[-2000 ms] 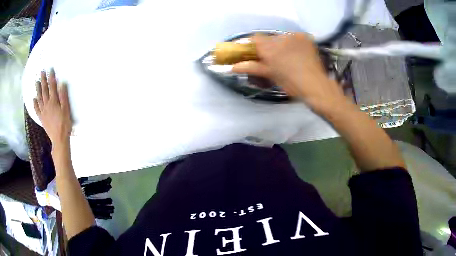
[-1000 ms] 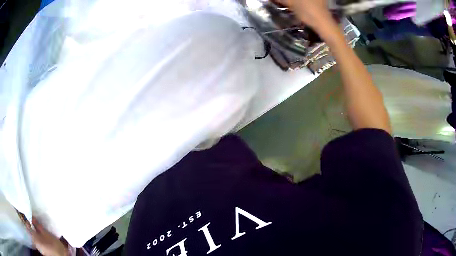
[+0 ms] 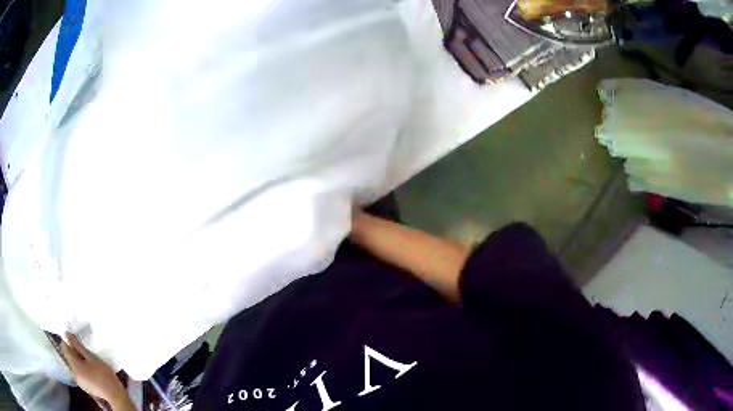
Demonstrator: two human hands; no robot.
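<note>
The white skirt [image 3: 233, 128] lies spread over most of the table, with soft wrinkles. My left hand [image 3: 84, 365] is at the lower left edge of the cloth, its fingers at the fabric and partly covered by it. My right forearm reaches to the skirt's near edge; my right hand is hidden under or behind the cloth, with only the wrist [image 3: 362, 229] showing. The steam iron [image 3: 567, 22] stands on the grey pad at the upper right, untouched.
The grey rest pad [image 3: 498, 44] with a frayed edge covers the table's right end. Pale cloth [image 3: 667, 140] hangs at the right above the green-grey floor [image 3: 498, 168]. A blue strip [image 3: 67, 48] shows at the upper left. Dark and purple cloth is at the lower right.
My right hand has let go of the iron, which stays on the pad, and has moved down to the skirt's near edge. My left hand has moved down from the table's left part to the lower left edge.
</note>
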